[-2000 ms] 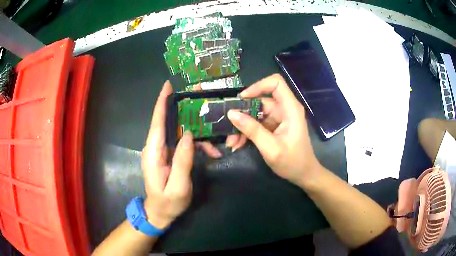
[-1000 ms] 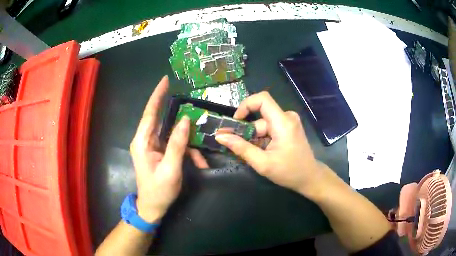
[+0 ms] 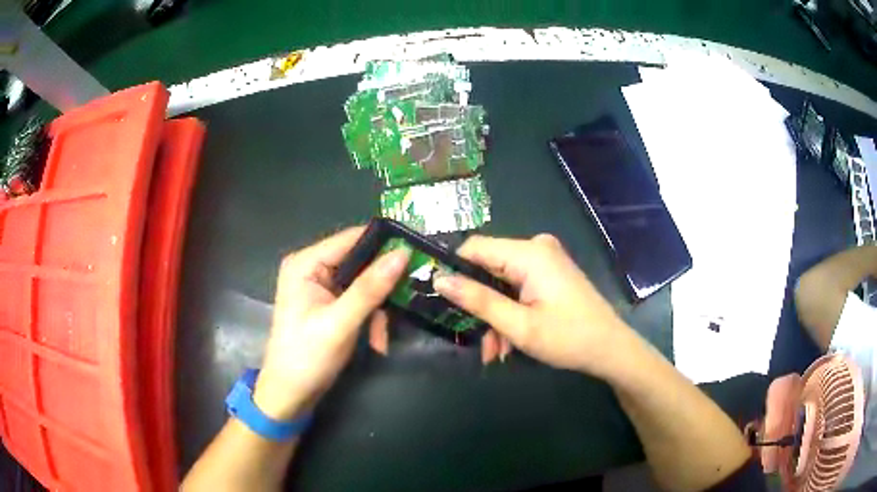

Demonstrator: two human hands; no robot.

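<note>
A black phone housing (image 3: pixel 381 231) is held tilted above the dark bench mat, its right end lower. A green circuit board (image 3: pixel 402 291) with a white patch and dark area lies inside it. My left hand (image 3: pixel 332 298) holds the housing's left end, thumb on the board. My right hand (image 3: pixel 534 303) holds the right end, thumb on the board near the white patch. Thumbs and fingers hide parts of the board and the housing's edges. Just beyond is a board pile (image 3: pixel 423 135), with another board (image 3: pixel 438 205) at its near side.
A large smartphone (image 3: pixel 625 207) and white paper sheets (image 3: pixel 726 192) lie at the right. Red plastic trays (image 3: pixel 87 288) stand at the left. A pink fan (image 3: pixel 827 423) is at lower right. A person's arm (image 3: pixel 827 288) shows at right. A green conveyor (image 3: pixel 385 14) runs beyond the white rail (image 3: pixel 529 43).
The board, earlier tilted partly out of the housing, now sits lower inside it. The housing is turned further, right end nearer me. Both thumbs now press on the board.
</note>
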